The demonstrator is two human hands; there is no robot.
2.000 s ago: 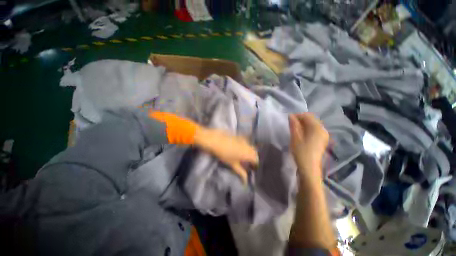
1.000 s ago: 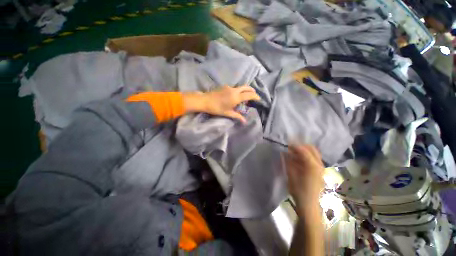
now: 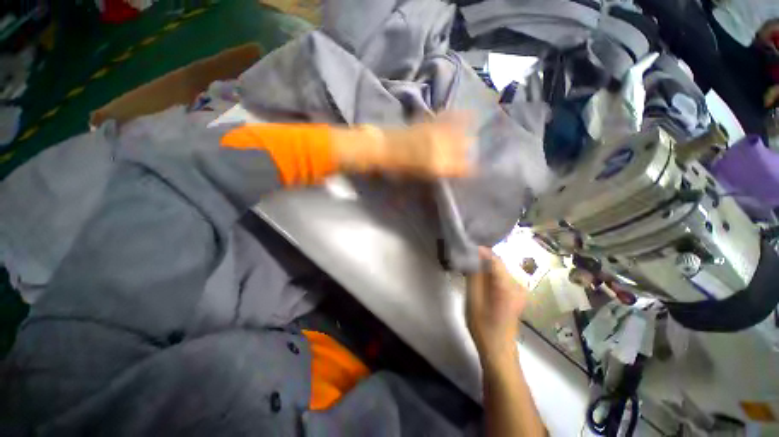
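Note:
A grey garment piece (image 3: pixel 509 158) lies over the white machine bed (image 3: pixel 363 252), left of the sewing machine head (image 3: pixel 628 201). My left hand (image 3: pixel 440 147) is blurred and lies over the cloth; whether it grips the cloth cannot be told. My right hand (image 3: pixel 495 294) pinches the cloth's lower edge near the bright lamp glare. The needle and presser foot cannot be made out.
Black scissors (image 3: pixel 613 411) and white paper slips (image 3: pixel 628 329) lie right of my right hand. An open cardboard box (image 3: pixel 175 85) stands at upper left. Dark cloth strips (image 3: pixel 547 26) are piled behind. Purple cloth (image 3: pixel 752 169) is at the right edge.
The view has turned towards the machine, which shows further up. The cloth has shifted off part of the bed, baring white surface. My left hand has moved right across the cloth.

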